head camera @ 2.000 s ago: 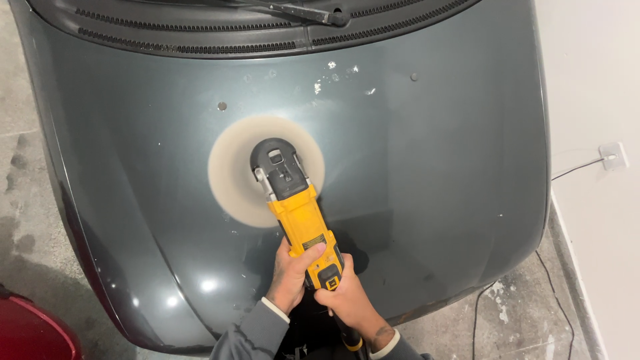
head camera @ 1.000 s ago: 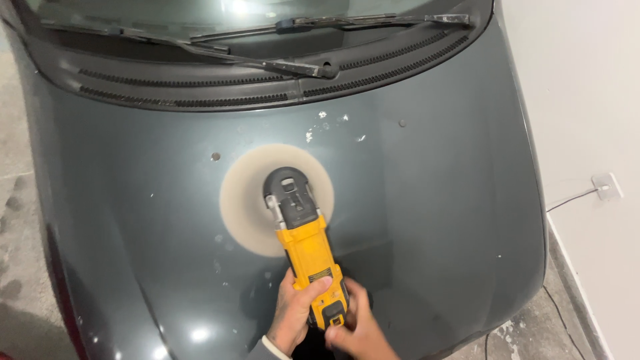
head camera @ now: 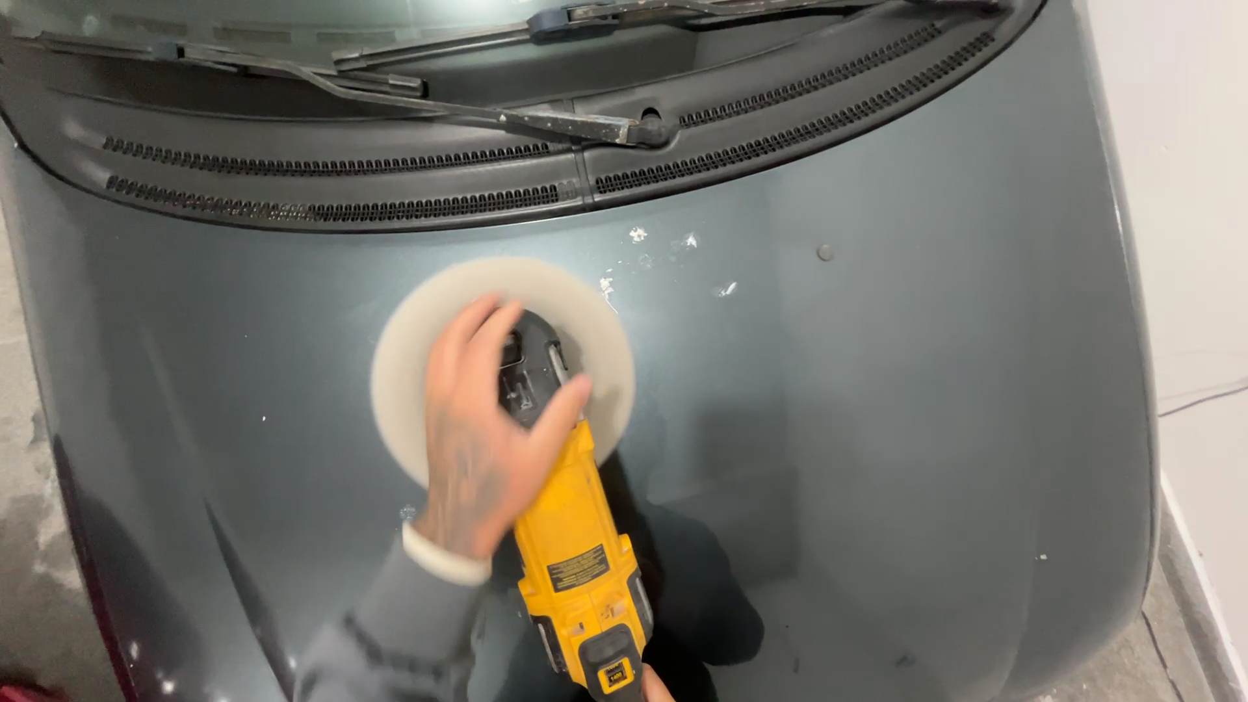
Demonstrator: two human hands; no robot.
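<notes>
A yellow and black rotary polisher [head camera: 575, 517] lies along the middle of the dark grey-green car hood [head camera: 877, 439]. Its round pale buffing pad [head camera: 405, 361] rests on the paint and looks smooth, perhaps from spinning. My left hand [head camera: 487, 429], in a grey sleeve with a white cuff, is over the black head of the polisher, fingers spread across it and thumb on its right side. At the bottom edge, only a bit of my right hand [head camera: 655, 685] shows at the rear of the polisher; the rest is out of frame or hidden.
Beyond the hood are the black cowl grille [head camera: 439, 205], wiper arms [head camera: 575, 125] and windshield [head camera: 292, 29]. White marks [head camera: 639, 235] spot the paint near the pad. A pale wall [head camera: 1180, 195] with a cable stands at the right; something red [head camera: 29, 690] shows at the lower left.
My left hand has moved forward from the polisher's yellow body onto its black head. The view has shifted toward the windshield and closer in.
</notes>
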